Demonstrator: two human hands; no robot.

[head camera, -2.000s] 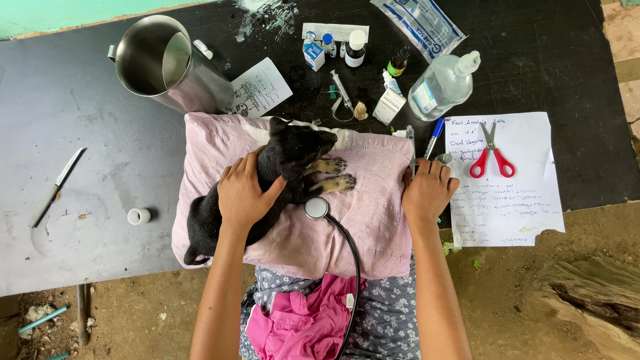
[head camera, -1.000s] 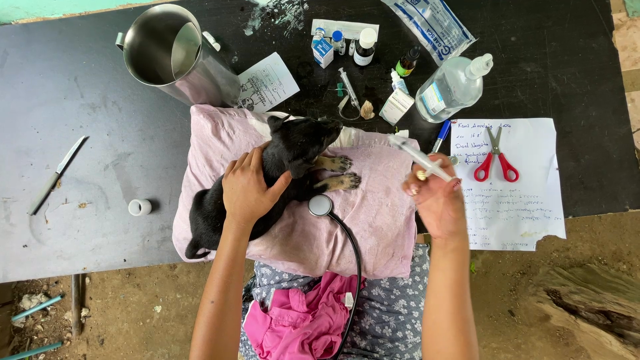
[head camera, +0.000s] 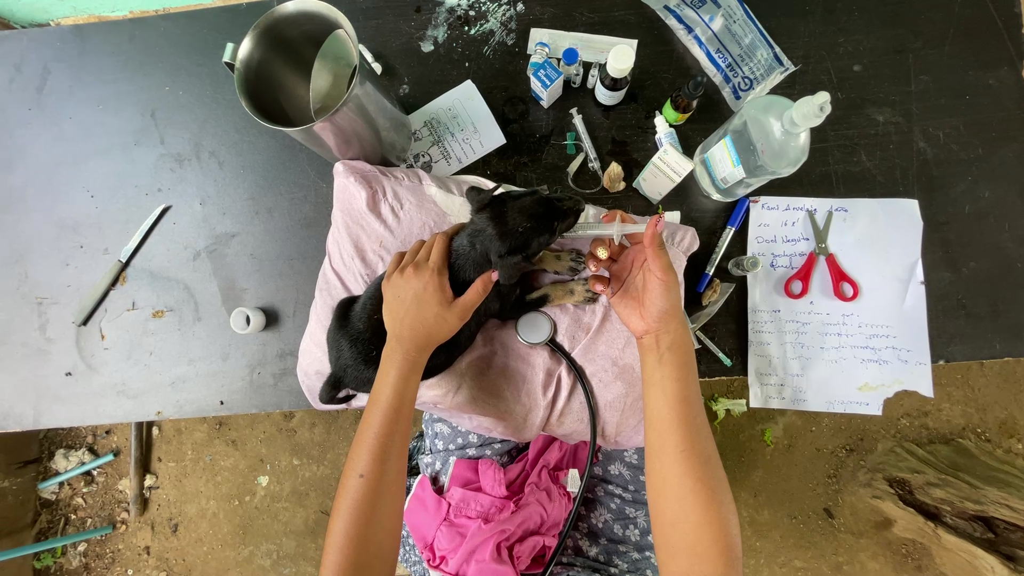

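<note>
A black puppy with tan paws (head camera: 512, 232) lies on a pink pillow (head camera: 496, 384), its head toward the right. My left hand (head camera: 428, 292) rests over its shoulders, thumb spread from the fingers. In my right hand (head camera: 636, 280) is a clear plastic syringe (head camera: 600, 230), pinched at its plunger end, its front end at the puppy's muzzle; whether the tip is inside the mouth cannot be seen. Below the paws, a stethoscope's chest piece (head camera: 535, 328) lies on the pillow, its black tube running down to the lap.
Behind the pillow stand a metal pitcher (head camera: 320, 88), a brown bottle with white cap (head camera: 614, 76), another syringe (head camera: 586, 140) and a clear pump bottle (head camera: 752, 148). Rightward are a blue marker (head camera: 722, 244) and red-handled scissors (head camera: 822, 264) on written paper (head camera: 840, 344). A knife (head camera: 120, 264) lies left.
My right hand, at the pillow's right edge two seconds ago, was raised with the syringe one second ago. It has since moved left, bringing the syringe to the puppy's muzzle. My left hand stays on the puppy.
</note>
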